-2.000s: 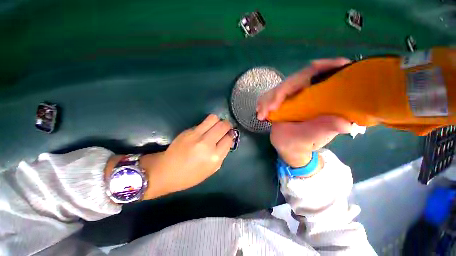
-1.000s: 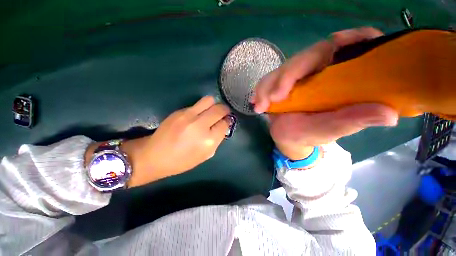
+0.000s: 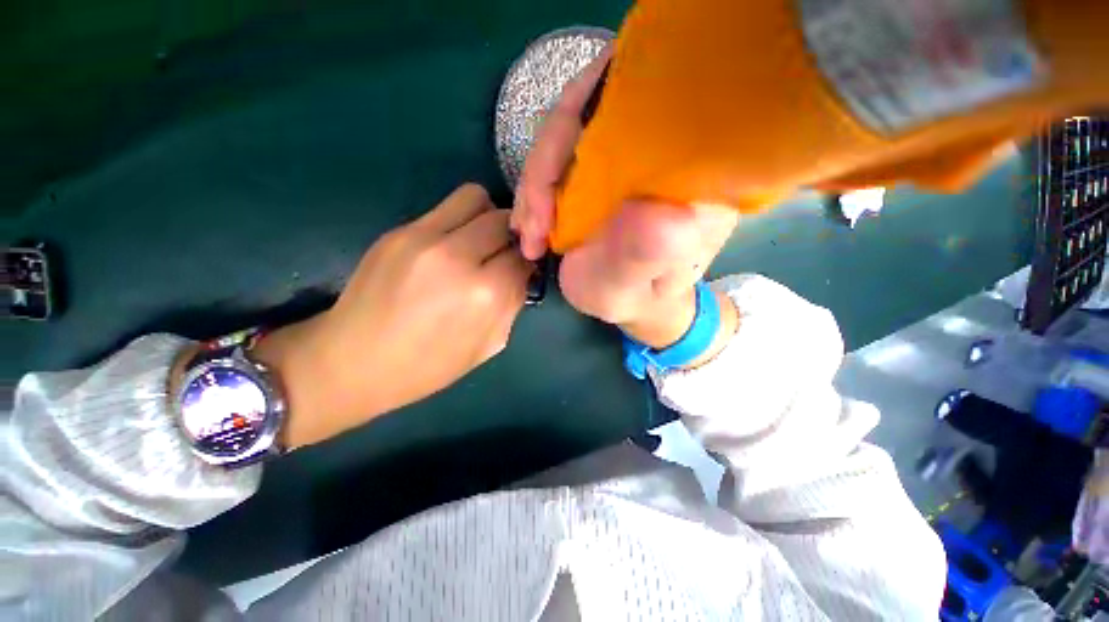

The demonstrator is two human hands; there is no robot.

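Observation:
My left hand (image 3: 426, 304) holds a small dark watch housing (image 3: 536, 286) on the green bench, with only an edge of it showing beside the fingers. My right hand (image 3: 632, 255) grips the large orange electric screwdriver (image 3: 718, 109). Its narrow front end is at the housing, and the fingers of both hands are close together or touching there. The bit is hidden by fingers. The round grey screw dish (image 3: 541, 91) lies just beyond the hands, partly covered by my right hand and the screwdriver.
Another housing (image 3: 24, 282) lies at the far left. A white scrap (image 3: 861, 204) lies right of my right wrist. A black parts tray (image 3: 1075, 225) stands at the bench's right end. Beyond the bench edge at lower right are blue objects (image 3: 973, 571) and part of a person (image 3: 1091, 516).
My right hand and the screwdriver have moved left from over the dish to the housing in my left hand. The view has shifted, so the dish appears higher.

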